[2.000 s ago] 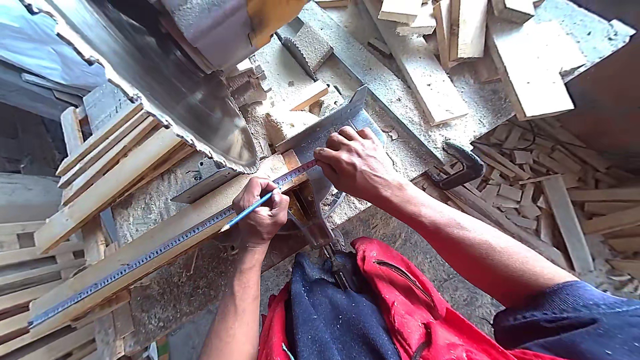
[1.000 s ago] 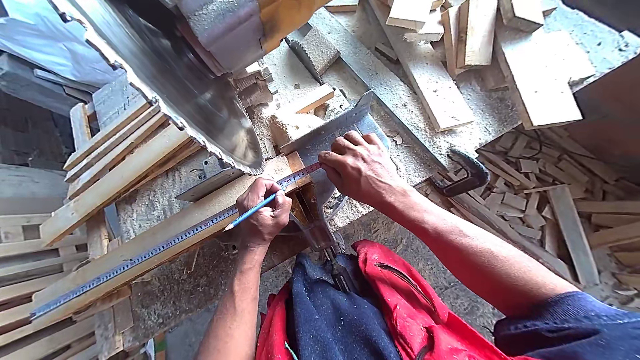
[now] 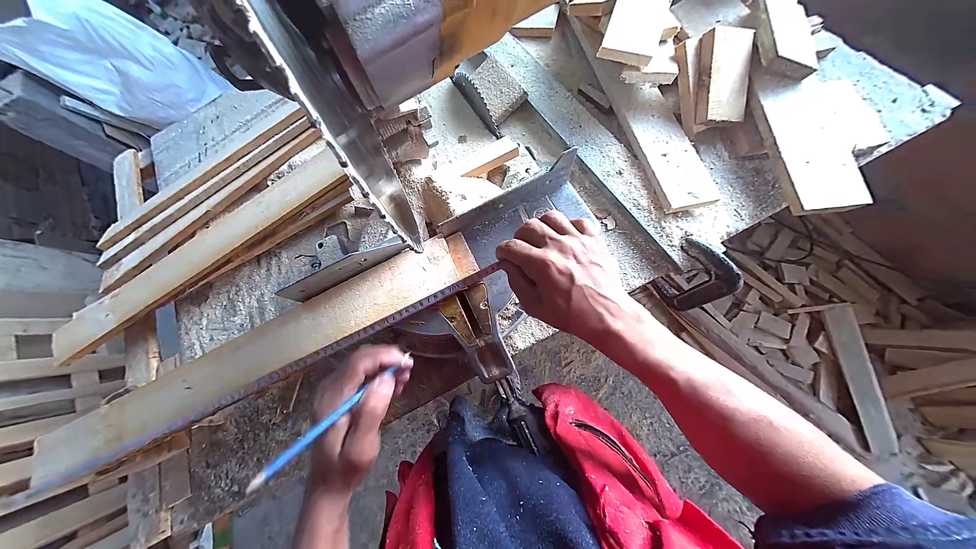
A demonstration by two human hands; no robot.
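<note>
My left hand [image 3: 358,415], somewhat blurred, holds a blue pencil [image 3: 305,446] in front of the near edge of a long wooden board [image 3: 252,358]. A tape measure blade [image 3: 381,322] stretches along the board's near edge. Its right end is pinched in my right hand [image 3: 560,267], over the metal base of a miter saw, just past the board's end. The toothed circular saw blade [image 3: 343,130] stands above the board, its lower tip near the board's far edge by the metal fence [image 3: 511,198]. The tape's case is not visible.
Stacked wooden strips [image 3: 221,221] lie at the left. Cut wood blocks [image 3: 808,137] and sawdust cover the bench at the upper right. A black C-clamp [image 3: 705,278] grips the bench edge. Offcuts [image 3: 785,328] are heaped below it, and pallets [image 3: 61,389] stand at the lower left.
My left hand has come off the board and tape toward my body, still with the blue pencil. My right hand remains at the tape's end. The view has shifted slightly.
</note>
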